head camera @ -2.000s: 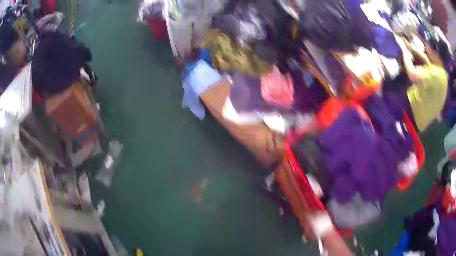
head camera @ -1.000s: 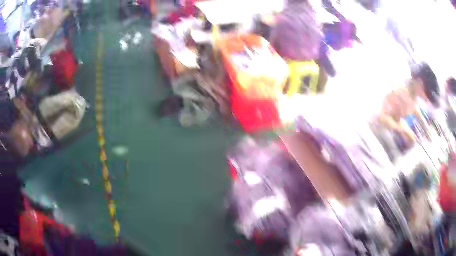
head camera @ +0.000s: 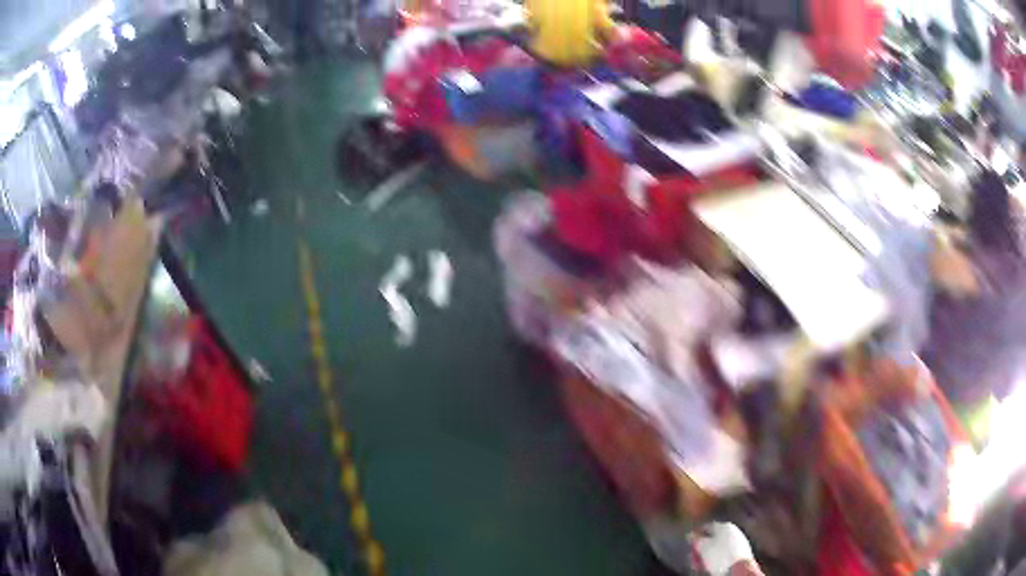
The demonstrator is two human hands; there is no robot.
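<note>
No hand of mine can be made out; the frame is blurred. A small white and pinkish shape (head camera: 722,549) at the bottom edge cannot be identified. Nearest on the right is a long heap of pale cloth (head camera: 630,360) over orange-brown sides. An orange container (head camera: 855,484) with grey cloth (head camera: 906,450) in it stands at the lower right. Red cloth (head camera: 596,219) lies at the heap's far end. A flat cream-white sheet or board (head camera: 793,259) lies on top, slightly tilted.
A green floor aisle (head camera: 461,416) runs ahead, with yellow-black tape (head camera: 329,388) along it. White scraps (head camera: 399,298) lie on the floor. At left are a brown board-like surface (head camera: 107,287), a red container or cloth (head camera: 203,394) and a beige bundle (head camera: 248,548). Blue cloth (head camera: 495,92) lies further ahead.
The view has moved along the aisle. The purple-filled red crate and later the orange-red and yellow crates have left view. Red and pale cloth heaps now fill the right.
</note>
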